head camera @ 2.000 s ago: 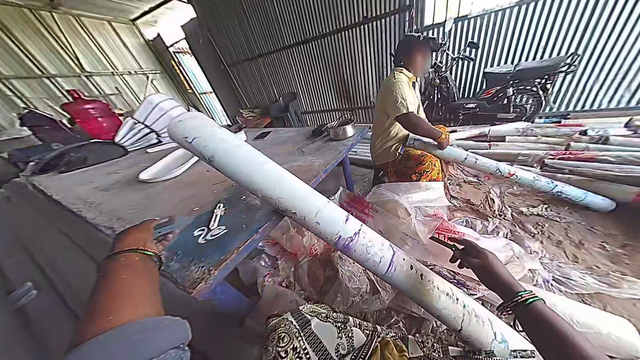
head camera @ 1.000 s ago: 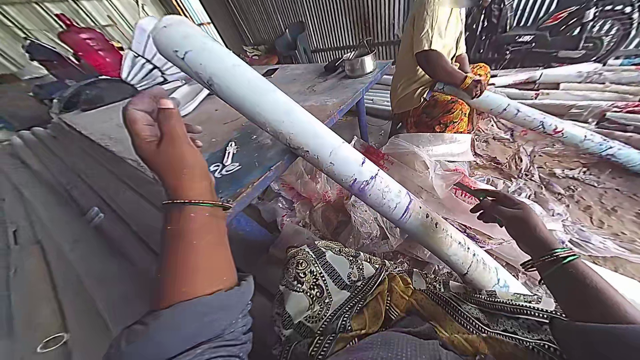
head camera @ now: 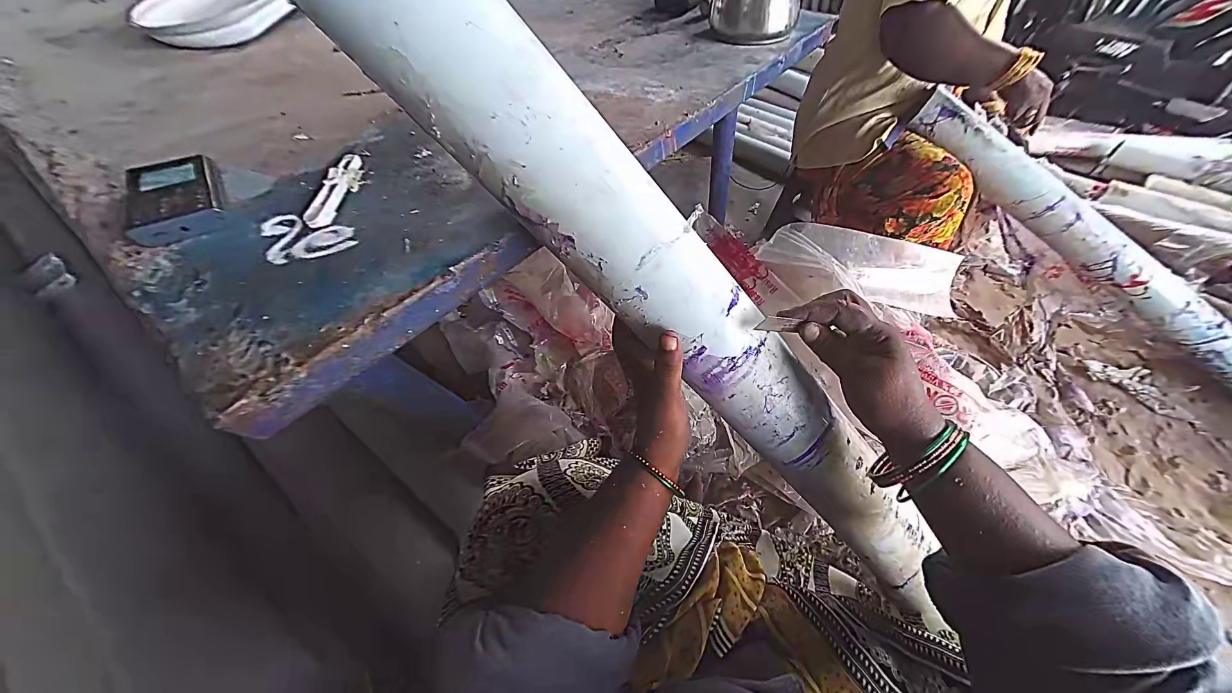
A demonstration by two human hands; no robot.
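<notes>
A long white plastic pipe (head camera: 616, 212), marked with purple stains, slants from the upper left over the table edge to the lower right. My left hand (head camera: 657, 385) lies against its near side, thumb up, palm and some fingers hidden. A small thin blade (head camera: 780, 324) is pinched between the thumb and fingers of my right hand (head camera: 861, 351), its tip at the pipe's upper right surface. Patterned cloth (head camera: 616, 510) covers my lap below the pipe.
The table (head camera: 414, 318) holds a small device with a display (head camera: 173, 192), white strips (head camera: 322, 217), a white dish (head camera: 207, 19) and a metal pot (head camera: 754, 17). Plastic sheeting (head camera: 866, 265) lies on the ground. A seated person (head camera: 866, 106) holds another pipe (head camera: 1088, 226).
My left hand has come down from beside the pipe's upper part onto its near side. My right hand has moved up to the pipe with the blade. The view has tilted down closer.
</notes>
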